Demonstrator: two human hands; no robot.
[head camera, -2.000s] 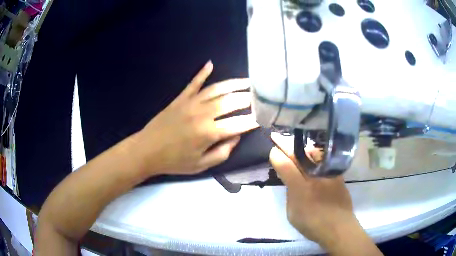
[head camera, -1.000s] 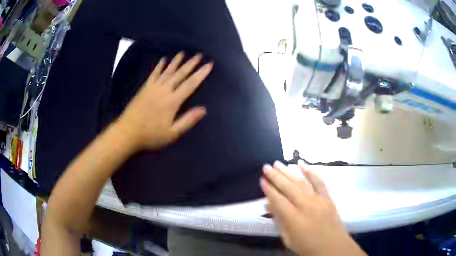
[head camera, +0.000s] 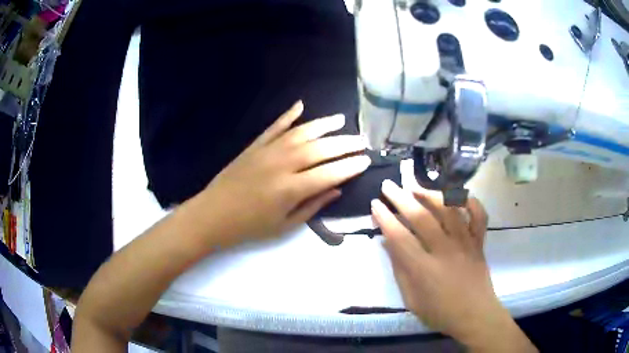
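Observation:
The dark garment panel (head camera: 234, 89) lies left of and under the sewing machine head (head camera: 427, 76). My left hand (head camera: 276, 172) lies flat on the panel with its fingers spread, the fingertips close to the needle area. My right hand (head camera: 434, 255) lies at the panel's right edge, just below the shiny curved metal loop (head camera: 469, 127), with fingertips on or beside the cloth; whether they pinch it cannot be told. The needle and presser foot are mostly hidden behind the head and the loop.
The beige bed (head camera: 558, 200) lies right of my right hand. The white table (head camera: 276, 283) has a rounded, ruler-marked front edge. A pale knob (head camera: 521, 167) hangs under the head. Cluttered supplies (head camera: 21, 76) stand at the far left. A dark slot mark (head camera: 372, 310) is near the front edge.
The panel has moved up, away from the table's front edge, and its right part is now under the machine head. Both hands have moved to the needle area; the camera view has also shifted.

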